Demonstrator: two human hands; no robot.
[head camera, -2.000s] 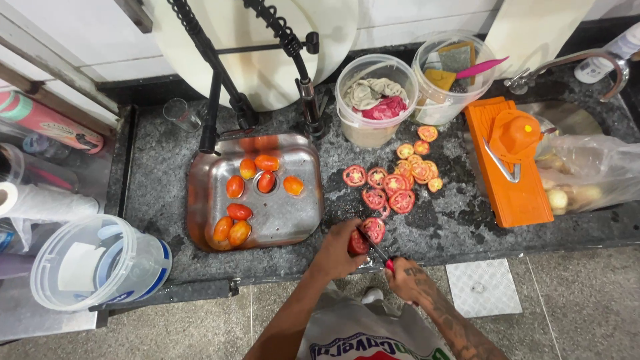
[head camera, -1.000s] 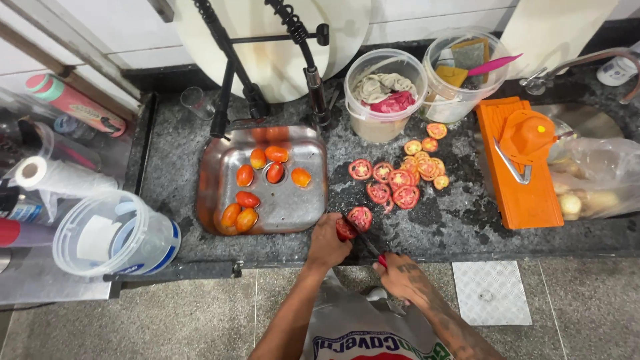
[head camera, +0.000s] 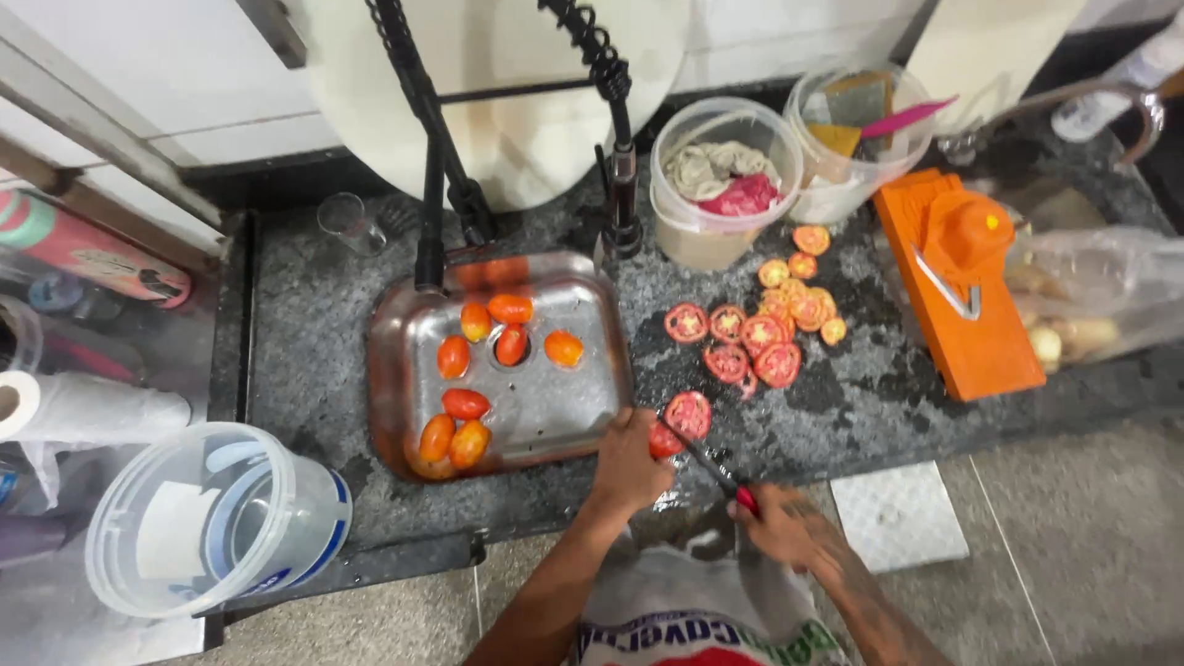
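Note:
On the dark stone counter, my left hand (head camera: 634, 465) holds a partly cut tomato (head camera: 664, 439) near the front edge, just right of the sink. My right hand (head camera: 784, 527) grips the red handle of a knife (head camera: 708, 460), whose blade lies between that tomato and a cut slice (head camera: 688, 415). Behind them lie several red tomato slices (head camera: 766, 335) and, farther back, smaller orange-red slices (head camera: 807, 308). Several whole tomatoes (head camera: 453, 356) rest in the steel sink (head camera: 564, 416), one of them over the drain.
Two plastic buckets (head camera: 726, 231) (head camera: 823, 199) holding cloths and utensils stand behind the slices. An orange mandoline slicer (head camera: 994, 356) lies at the right beside a plastic bag (head camera: 1110, 296). A black spring faucet (head camera: 430, 213) overhangs the sink. A drinking glass (head camera: 351, 224) and clear bucket (head camera: 314, 518) are at left.
The knife blade has shifted against the tomato under my left hand. Both hands stay near the counter's front edge, and the view has moved slightly.

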